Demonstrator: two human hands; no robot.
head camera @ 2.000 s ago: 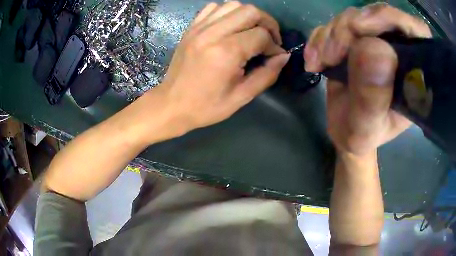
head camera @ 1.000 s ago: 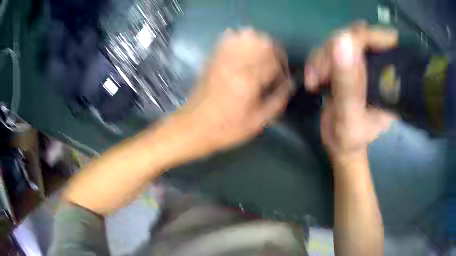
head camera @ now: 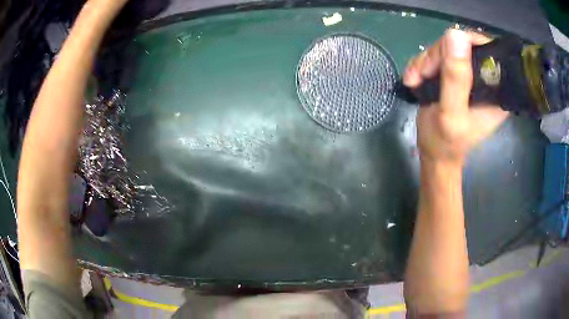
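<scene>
My right hand point(head camera: 450, 103) is closed around the black electric screwdriver point(head camera: 515, 71) with yellow bands. Its dark nose points left, at the right rim of the round grey screw tray point(head camera: 347, 84), which is full of small holes; whether it touches the tray I cannot tell. My left forearm point(head camera: 50, 156) runs up the left side, and the hand itself is cut off by the top edge. A tangled heap of silvery metal pieces point(head camera: 105, 149) lies right of that forearm. A dark plastic housing point(head camera: 98, 217) lies at its lower end.
A dark heap point(head camera: 22, 68) lies at the upper left, partly behind the forearm. A small pale scrap point(head camera: 332, 19) lies above the tray. A blue box point(head camera: 554, 187) stands at the right edge, with dark cords near it. The green mat point(head camera: 249, 243) ends near my body.
My left hand has left the centre and gone out at the upper left. The view has shifted, showing the tray. My right hand still holds the screwdriver.
</scene>
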